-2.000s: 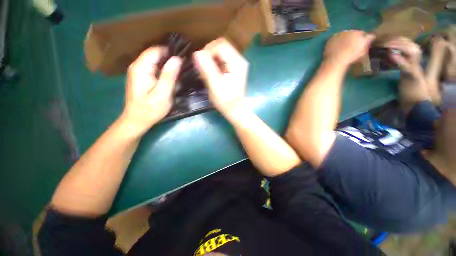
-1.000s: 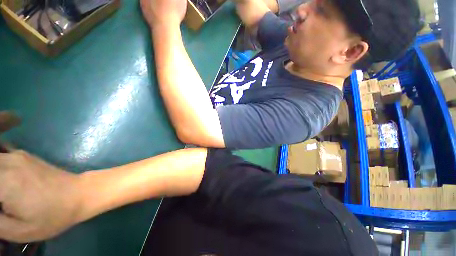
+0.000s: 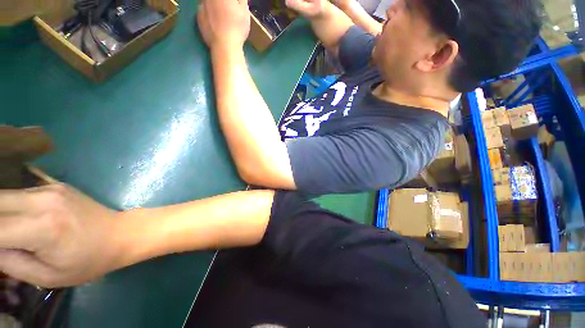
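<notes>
My right hand [image 3: 54, 234] is at the left edge, its fingers bent and cut off by the picture's rim. It is over or against a brown cardboard box, whose flap [image 3: 22, 144] shows above the hand. Dark contents [image 3: 14, 298] of this box show below the hand, too cut off to name. Whether my fingers hold anything is hidden. My left hand is out of the picture.
An open box [image 3: 99, 67] with black cables and a dark adapter stands at upper left. A coworker [image 3: 365, 141] leans at the green bench [image 3: 160, 138], hands at another open box [image 3: 260, 35]. Blue shelving [image 3: 484, 192] with cartons [image 3: 410, 211] stands at right.
Since the first frame the view has swung right, and my left hand has left the picture. Over the last second the bench and neighbouring boxes shifted slightly right; my right hand stays at the left edge.
</notes>
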